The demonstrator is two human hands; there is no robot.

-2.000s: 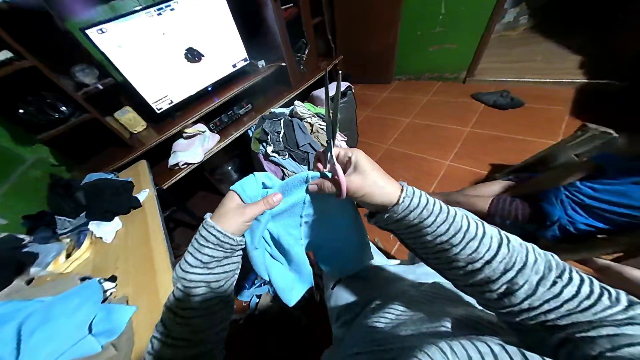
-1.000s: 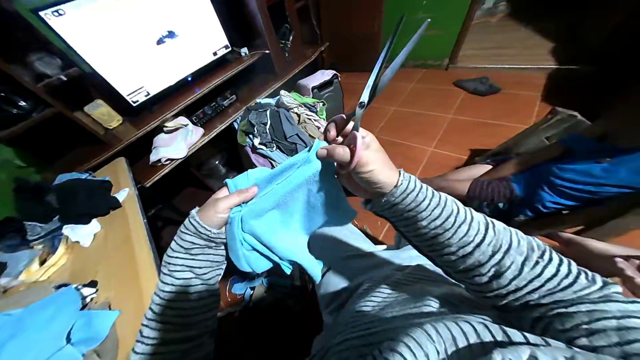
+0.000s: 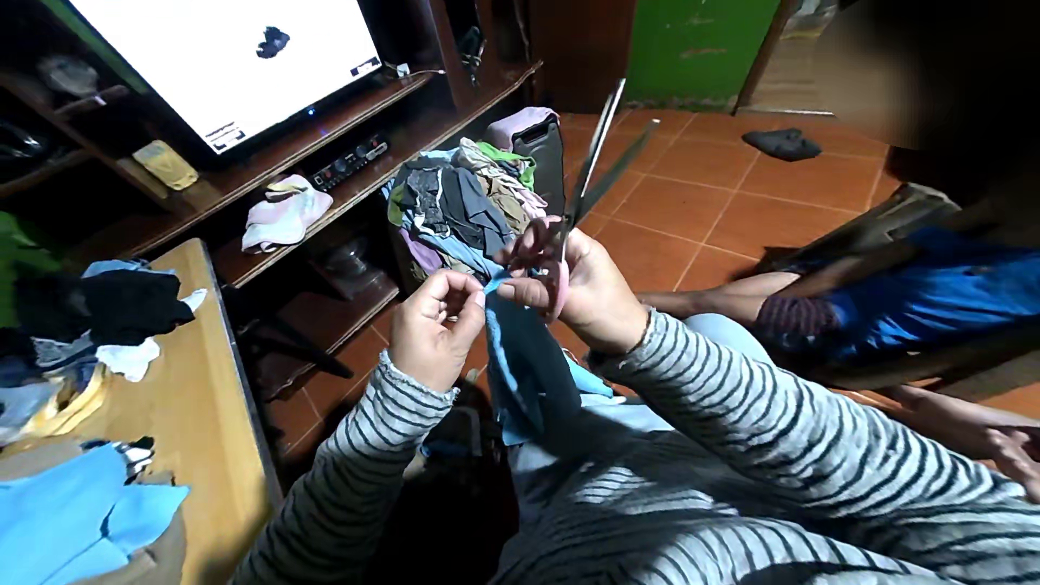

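My left hand point(image 3: 439, 329) pinches the upper edge of a light blue cloth point(image 3: 508, 374), which hangs down in folds below both hands, partly in shadow. Close beside it, my right hand point(image 3: 577, 284) grips the same edge between thumb and fingers. Pink-handled scissors point(image 3: 597, 162) are looped on the fingers of my right hand, their blades pointing up, parted and away from the cloth. More light blue cloth pieces point(image 3: 65, 512) lie on the wooden table at the lower left.
The wooden table point(image 3: 195, 366) also bears black, white and yellow scraps. Ahead, a heap of clothes point(image 3: 455, 203) stands by a TV shelf point(image 3: 357, 195) holding a pink-white cloth point(image 3: 284, 213). A person in blue point(image 3: 942, 284) sits at right; a dark cloth point(image 3: 782, 145) lies on the tiled floor.
My hands have come together at the cloth's edge; one second ago they held it spread between them. The cloth now hangs narrow and folded instead of wide.
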